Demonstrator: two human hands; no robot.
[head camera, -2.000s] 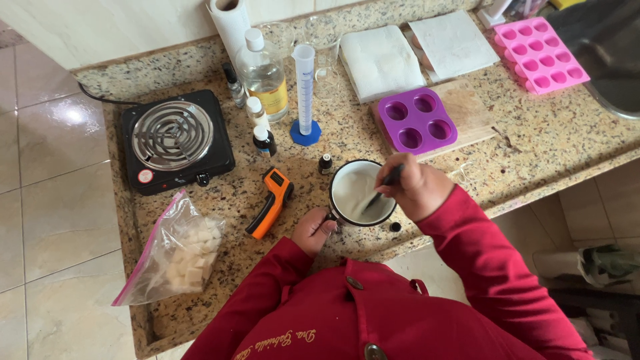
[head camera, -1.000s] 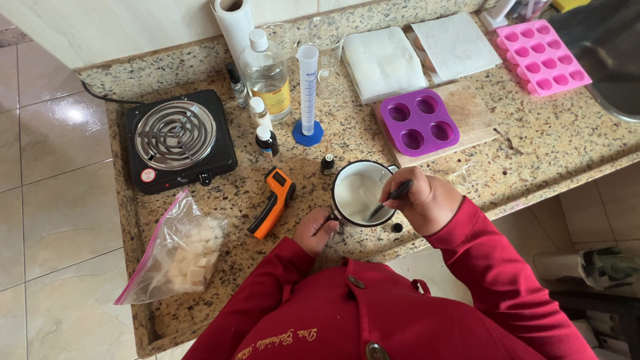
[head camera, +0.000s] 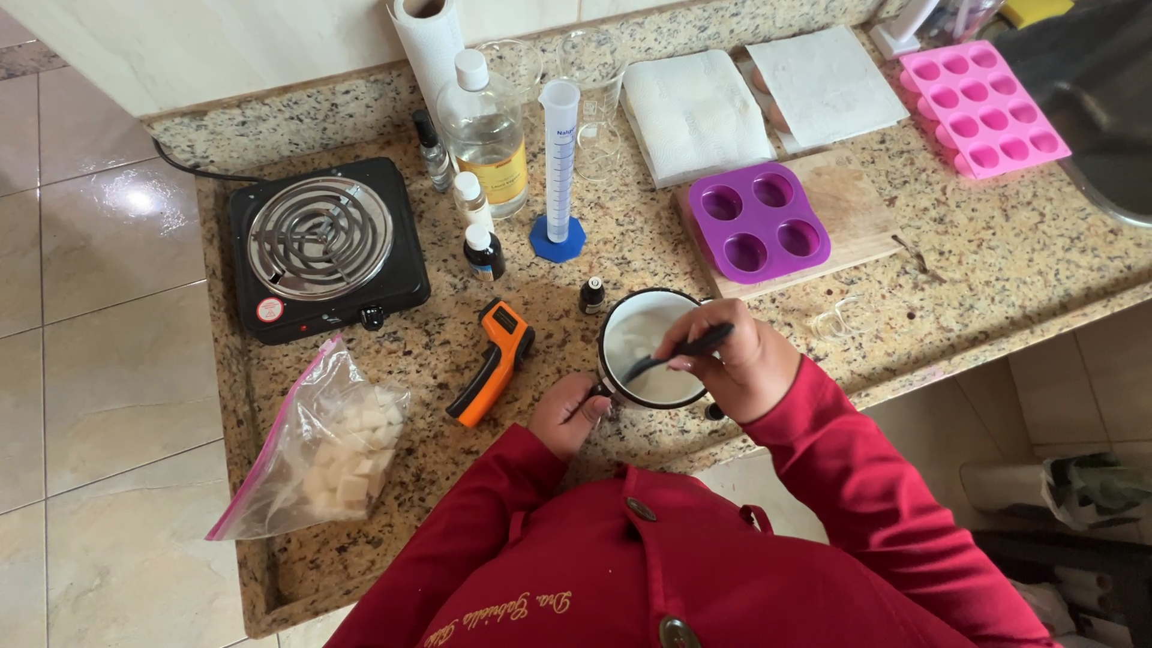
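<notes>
My left hand (head camera: 567, 416) grips the handle of a white enamel pot (head camera: 606, 346) with a black rim, which holds a whitish liquid. My right hand (head camera: 740, 358) holds a black spoon or spatula (head camera: 706, 342); its lower end dips into the liquid. A small dark bottle (head camera: 591, 295) stands just behind the pot, and a small black cap (head camera: 714, 411) lies at its near right side. To the left is an orange and black infrared thermometer (head camera: 493, 364). Behind the pot to the right, a purple silicone mold (head camera: 759, 221) with several round cavities rests on a wooden board (head camera: 855, 198).
At left are an electric coil hot plate (head camera: 328, 247) and a zip bag of white cubes (head camera: 346, 459). Bottles (head camera: 490, 135), a graduated cylinder (head camera: 560, 171), glass beakers (head camera: 594, 81) and a paper towel roll (head camera: 430, 40) stand behind. Folded paper towels (head camera: 697, 117), a pink mold (head camera: 985, 108) and a sink (head camera: 1093, 117) are right.
My right hand has shifted the black utensil within the pot, its lower end now farther left in the liquid. My left hand stays on the handle.
</notes>
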